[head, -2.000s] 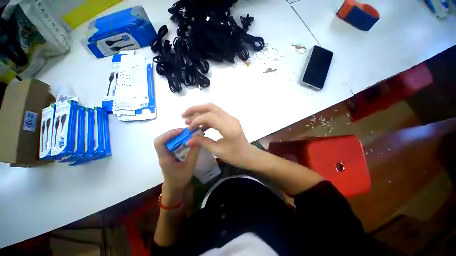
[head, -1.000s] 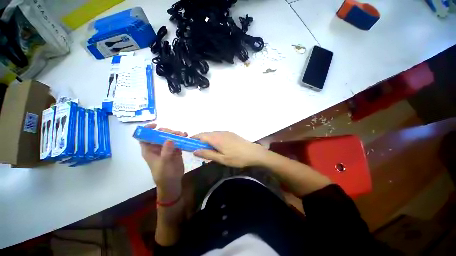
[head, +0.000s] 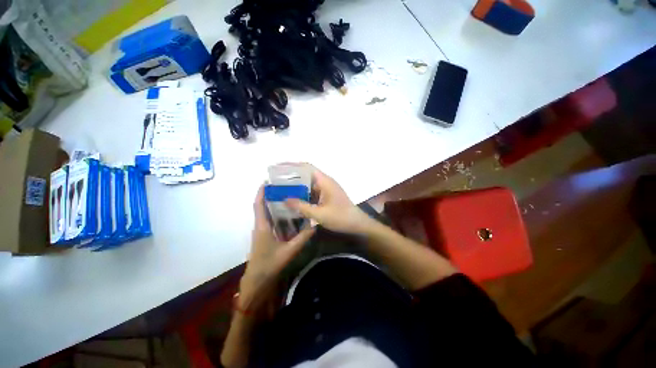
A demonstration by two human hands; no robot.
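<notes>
A small blue-and-white retail box [head: 288,192] is held between both hands at the table's front edge, with its hang tab end pointing away from me. The lower part of its face shows dark and is partly covered by fingers. My left hand [head: 270,241] grips its left side and lower end. My right hand [head: 327,205] holds its right side, with the thumb across the face near the blue band. Whether the flaps are fully closed cannot be seen.
Flat box blanks [head: 176,136], a larger blue box [head: 160,54] and a black cable pile [head: 277,57] lie behind. Packed boxes [head: 101,205] stand left beside a brown carton [head: 27,194]. A smartphone [head: 445,93] lies right; a red stool [head: 471,233] stands below.
The box was held sideways with its blue narrow side showing; it is now turned with its hang tab pointing away. Both hands have regripped along its sides. The view has shifted slightly.
</notes>
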